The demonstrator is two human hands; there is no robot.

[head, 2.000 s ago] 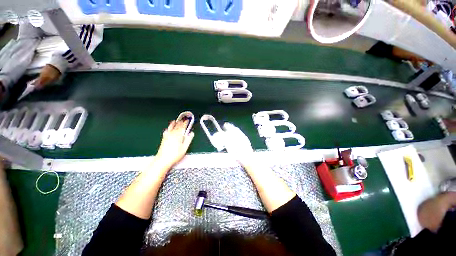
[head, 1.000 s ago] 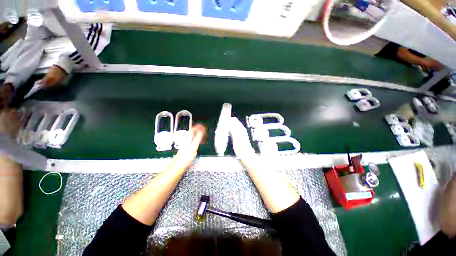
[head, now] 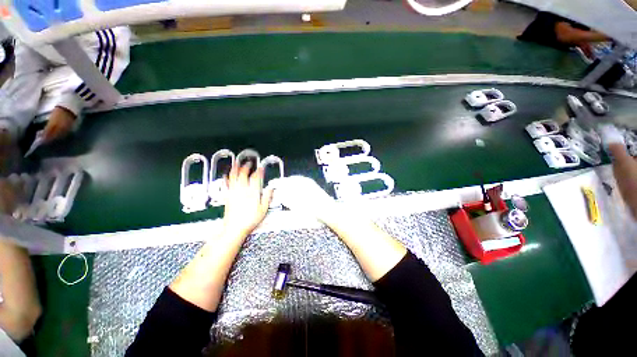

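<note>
Several white looped housings [head: 195, 183] stand side by side in a row on the green conveyor belt [head: 279, 118], loops pointing away. My left hand [head: 244, 197], bare, lies over the third housing of this row with its fingers spread on it. My right hand [head: 300, 195], in a white glove, is at the block end of the row's rightmost housing; the glare hides its fingers, so its hold cannot be told. Three more housings [head: 351, 169] lie sideways on the belt to the right of my right hand.
A small hammer [head: 281, 281] lies on the bubble wrap mat [head: 154, 279] below my hands. A red parts bin [head: 475, 240] with a bottle stands at right. People's arms reach in at both sides. Further housings [head: 497, 110] lie on the belt at far right and far left.
The row in front of me has grown from two standing housings to several. My right hand has moved left to the row's end. The view has shifted.
</note>
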